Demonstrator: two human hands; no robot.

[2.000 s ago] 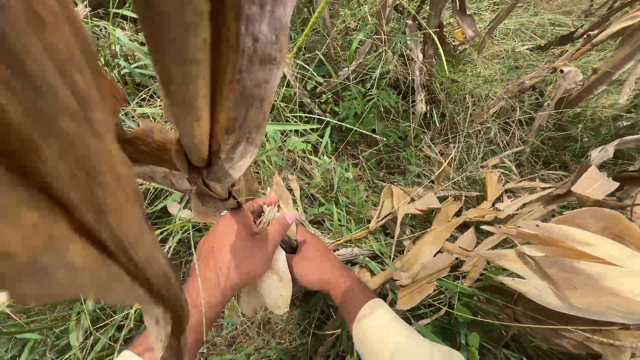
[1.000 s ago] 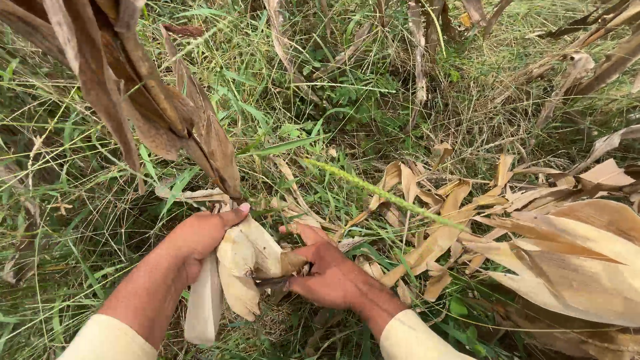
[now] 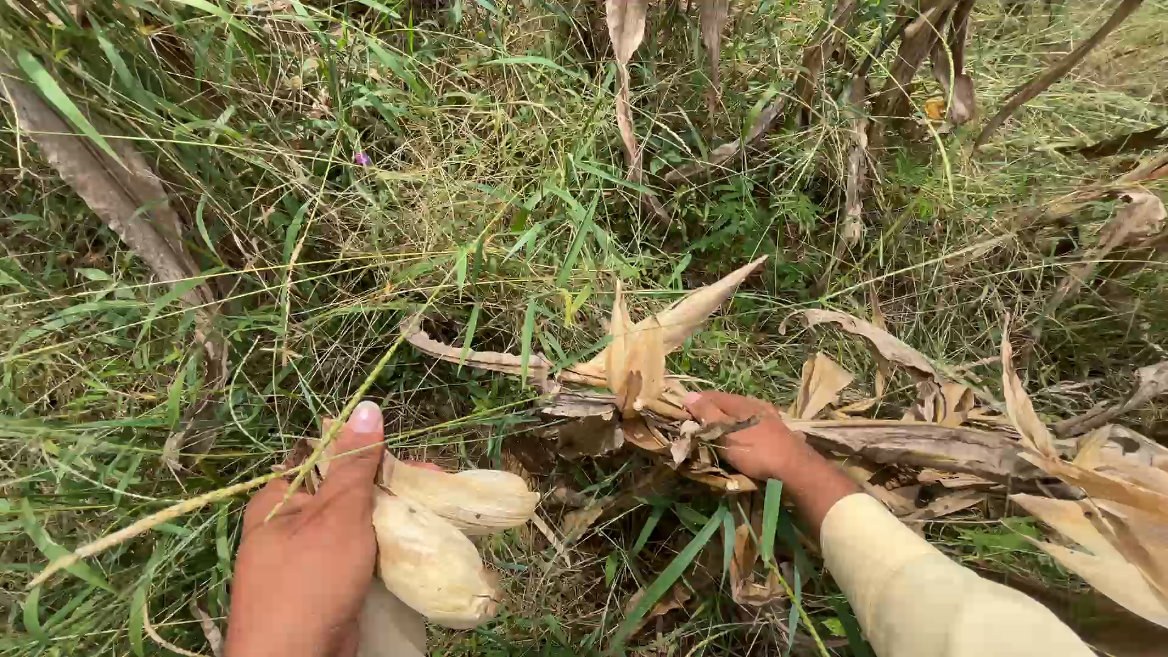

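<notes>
My left hand is closed around several dried corn ears in pale husks, which stick out to the right of the thumb. A grass stem with a green seed head crosses over that thumb. To the right, my right hand grips the base of a dry, opened corn husk with brown leaf scraps around it. The husk's pale leaves fan upward. Whether an ear is inside the opened husk cannot be seen.
Dry corn stalks and leaves lie on the grass to the right, with a large opened husk at the edge. Brown stalks stand at the upper right. A withered leaf hangs at the left among tall grass.
My hands were close together at pale husks; now they are apart, the left holding several ears and the right at an opened husk. The brown leaves at the upper left have left the view.
</notes>
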